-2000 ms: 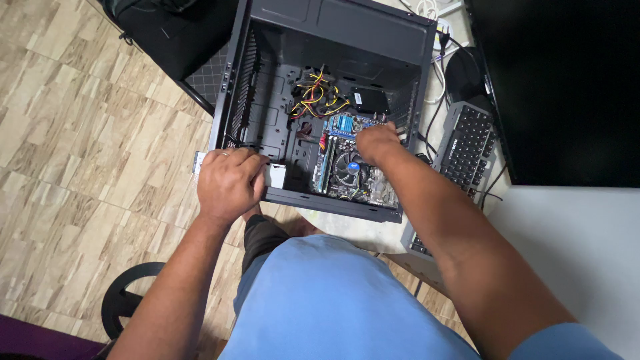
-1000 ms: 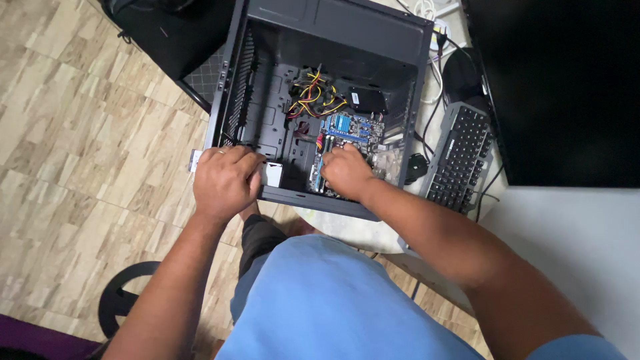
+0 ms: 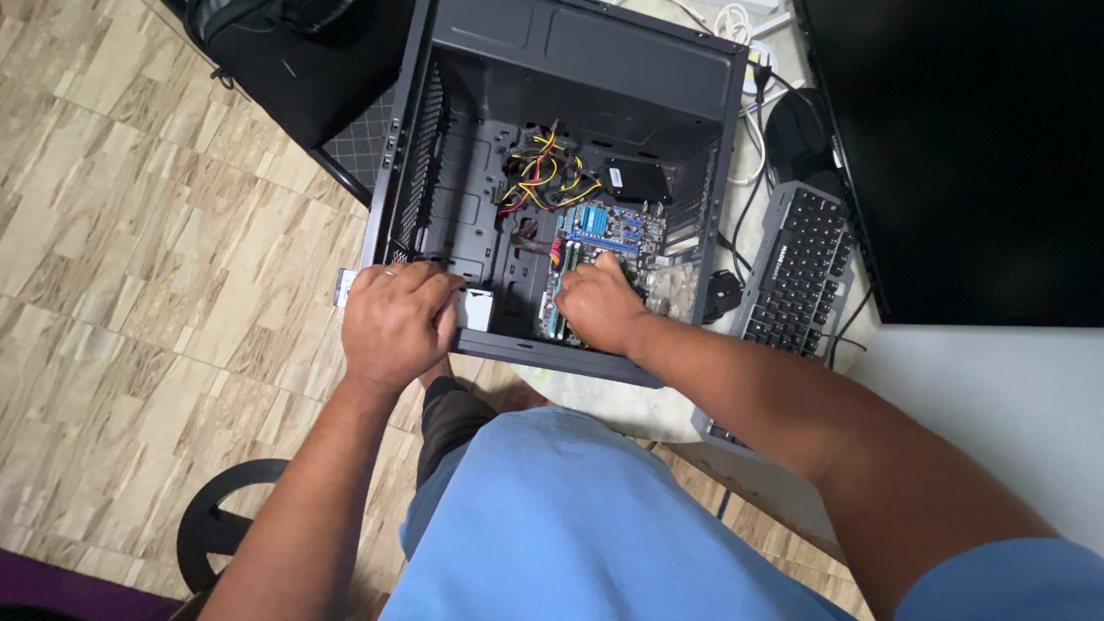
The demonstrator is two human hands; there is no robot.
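A black computer case [image 3: 638, 65] lies with its side uncovered. My left hand [image 3: 398, 319] grips the case's lower left corner, beside a white metal box-shaped part [image 3: 475, 309]. Curled fingers of my right hand [image 3: 604, 297] rest over the motherboard [image 3: 651, 226], near the memory modules [image 3: 570, 267]; the fingertips and whatever they touch are hidden. The CPU fan is covered by this hand. Above the motherboard are a black drive [image 3: 636, 181] and a bundle of yellow, red and black power cables [image 3: 543, 177].
Right of the case, a black keyboard [image 3: 795, 267] and a large dark monitor [image 3: 957, 155] stand close by. White and black cables [image 3: 752, 142] run behind it on the pale tabletop [image 3: 604, 405]. A black bag [image 3: 319, 78] is at the upper left, above the tiled floor [image 3: 172, 259].
My right hand has moved left and down from the motherboard's upper right side, now covering the CPU fan seen earlier. My left hand has kept its hold on the case corner.
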